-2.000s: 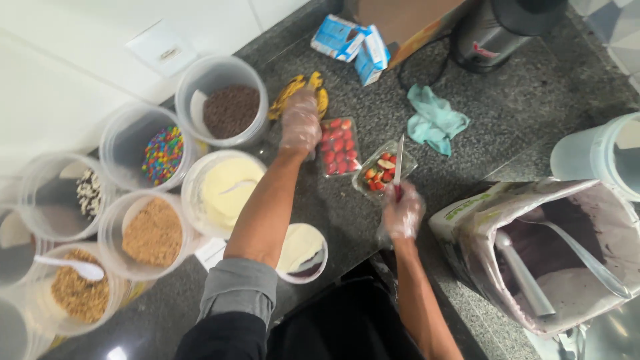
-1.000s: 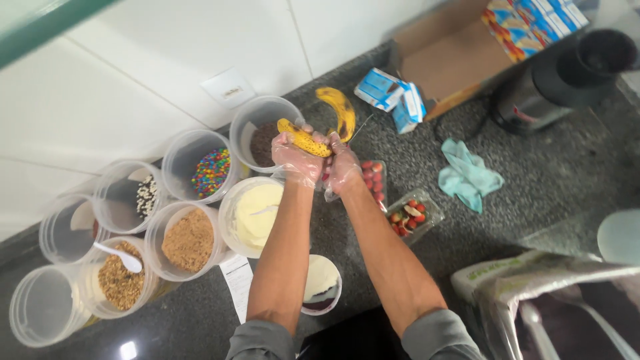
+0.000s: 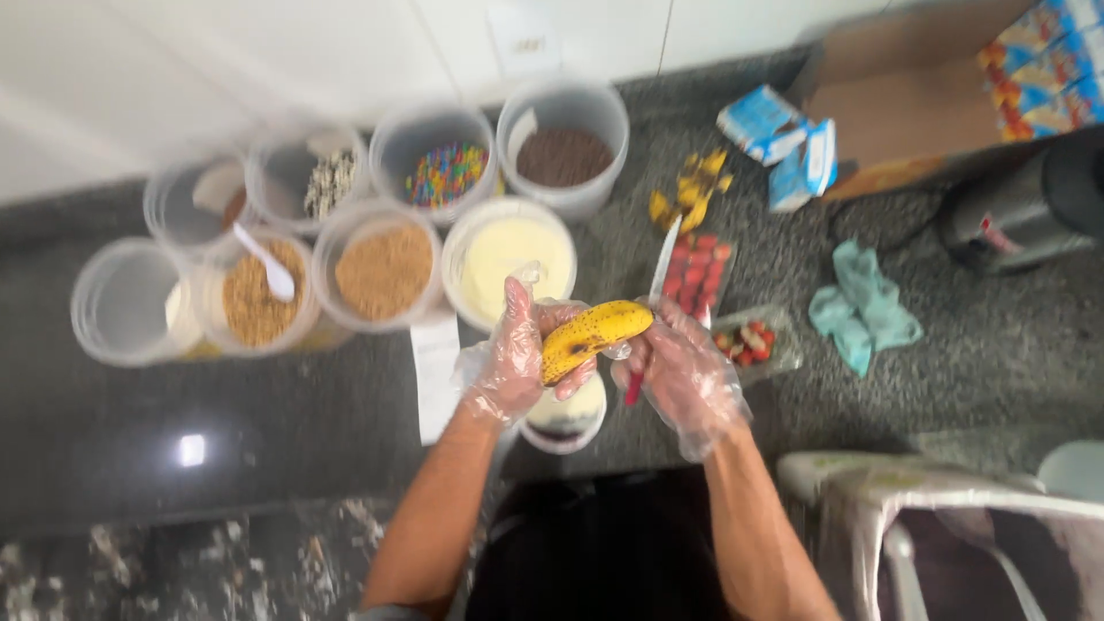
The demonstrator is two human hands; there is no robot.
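My left hand (image 3: 517,349), in a clear plastic glove, holds a speckled yellow banana (image 3: 595,335) in front of me. The gloved right hand (image 3: 686,371) is at the banana's far tip and grips a knife (image 3: 666,259) with a red handle, its blade pointing up and away. Below the banana stands a cup (image 3: 565,414) with cream and something dark in it, partly hidden. A tub of pale cream (image 3: 517,259) is just beyond my left hand. Past the right hand lie a pack of strawberries (image 3: 695,274), a clear tray of cut strawberries (image 3: 755,343) and yellow-brown banana peels (image 3: 693,190).
Several plastic tubs of toppings (image 3: 384,267) stand at left, one with a white spoon (image 3: 266,263). A paper slip (image 3: 438,375) lies near them. At right are blue cartons (image 3: 763,125), a cardboard box (image 3: 914,78), a teal cloth (image 3: 865,306), a dark flask (image 3: 1018,207) and a lined container (image 3: 871,517).
Both hands have come nearer my body with a banana. The knife, not seen one second ago, shows in my right hand. The view has shifted.
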